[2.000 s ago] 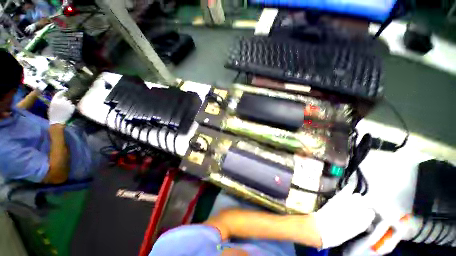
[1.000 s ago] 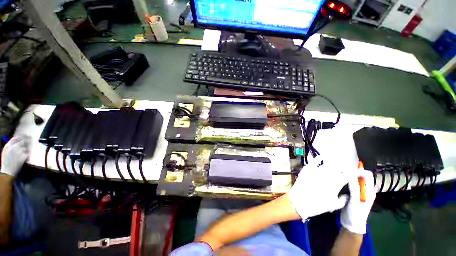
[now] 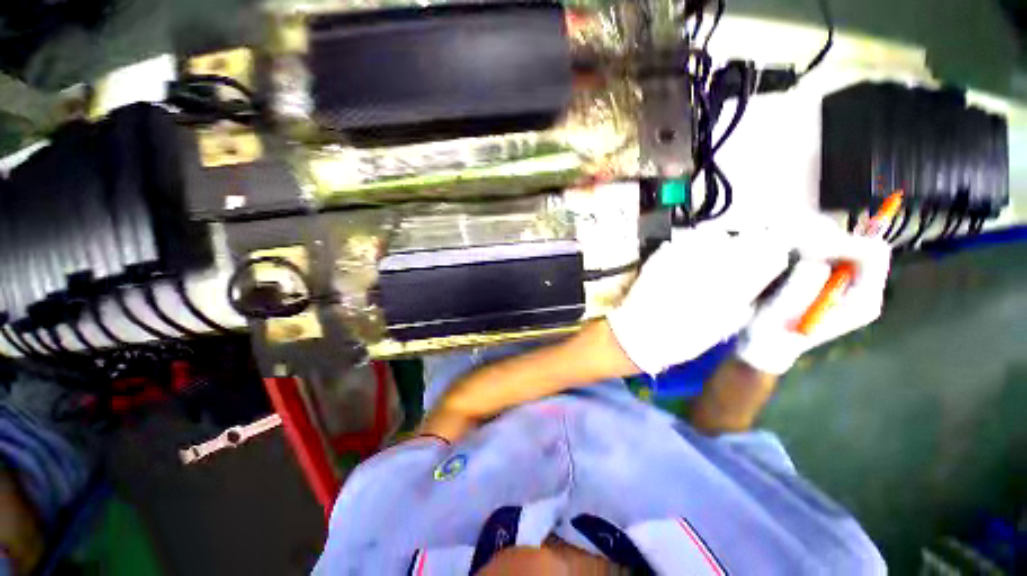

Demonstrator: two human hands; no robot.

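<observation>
A black power adapter [image 3: 484, 290] lies on the front plate of the test fixture [image 3: 338, 242], its cord leading right toward my left hand. A second adapter [image 3: 439, 70] lies on the rear plate. My left hand [image 3: 704, 295], white-gloved, is right of the front adapter with its fingers hidden against my right hand. My right hand [image 3: 839, 295], white-gloved, is closed around an orange marker pen [image 3: 828, 298]. A small dark piece shows between the two hands; I cannot tell what it is or which hand holds it.
Black adapters stand in a row at left [image 3: 90, 214] with cords hanging in front. Another row stands at right [image 3: 912, 152]. Black cables [image 3: 710, 146] loop beside the green button [image 3: 672, 191]. A red frame [image 3: 302, 433] is below the bench. A person's sleeve shows at lower left.
The view has tipped down and closer; monitor and keyboard have left the picture. Both hands stay together right of the fixture, and the pen remains in my right hand, now tilted.
</observation>
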